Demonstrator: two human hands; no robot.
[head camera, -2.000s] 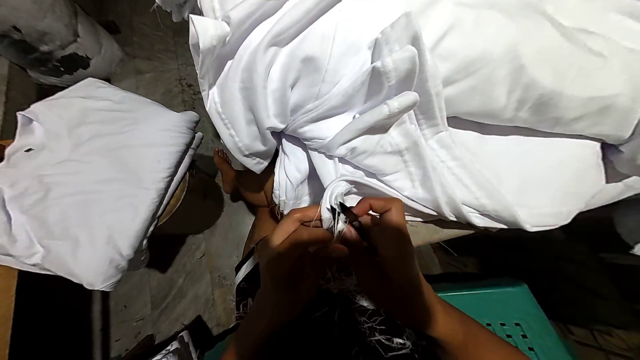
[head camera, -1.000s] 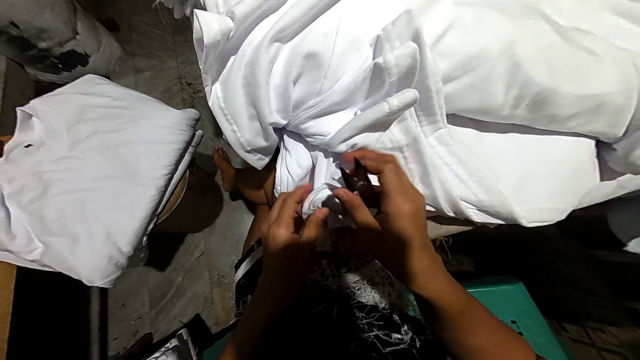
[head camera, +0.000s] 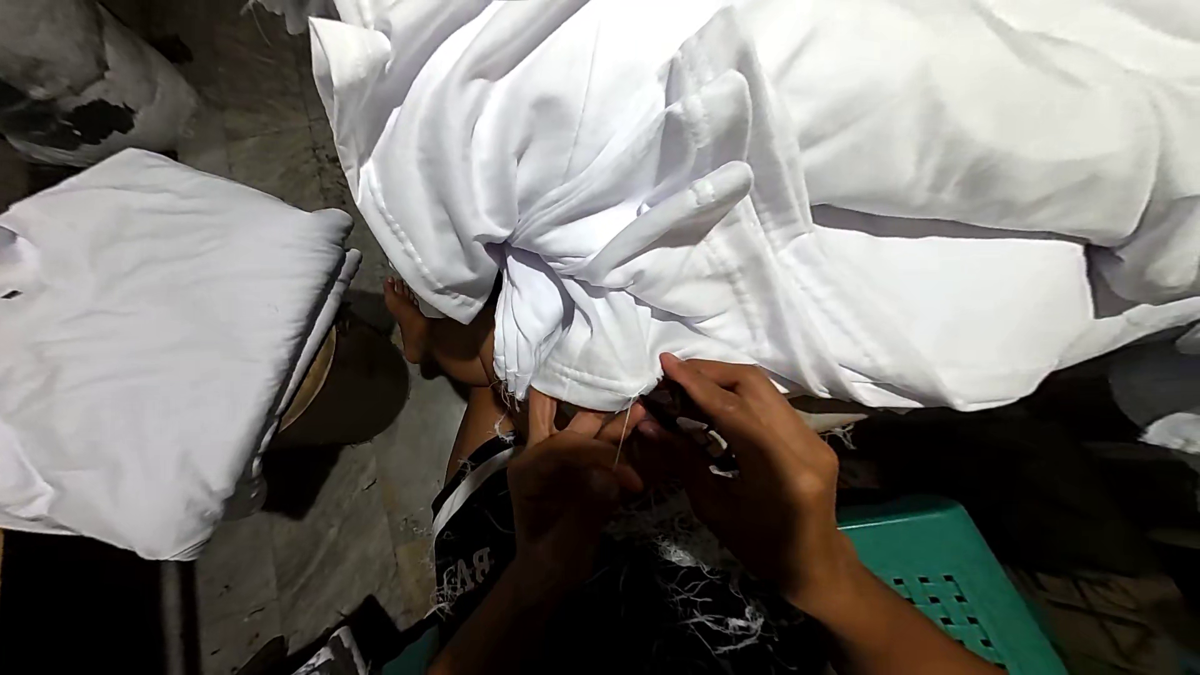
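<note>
White fabric garments (head camera: 581, 169) lie bunched before me, and one stitched hem edge (head camera: 600, 384) hangs down to my hands. My left hand (head camera: 572, 459) is under that hem, with fingers against the cloth and a loose white thread (head camera: 622, 433) running down beside them. My right hand (head camera: 750, 441) is closed around a small dark tool with shiny parts (head camera: 703, 436), perhaps thread snips, just right of the hem. Its fingertips touch or nearly touch the cloth edge. Shadow hides much of the tool and the left palm.
Folded white shirts (head camera: 169, 347) are stacked at the left, above a round container (head camera: 347, 384). A green plastic stool (head camera: 937, 572) is at the lower right. Thread scraps (head camera: 703, 581) lie on my dark clothing. A bare foot (head camera: 408, 319) shows on the tiled floor (head camera: 319, 562).
The cloth edge bunched between my fingers earlier now hangs spread out above my left hand. Both hands have moved slightly lower, and a loose thread now shows at the hem.
</note>
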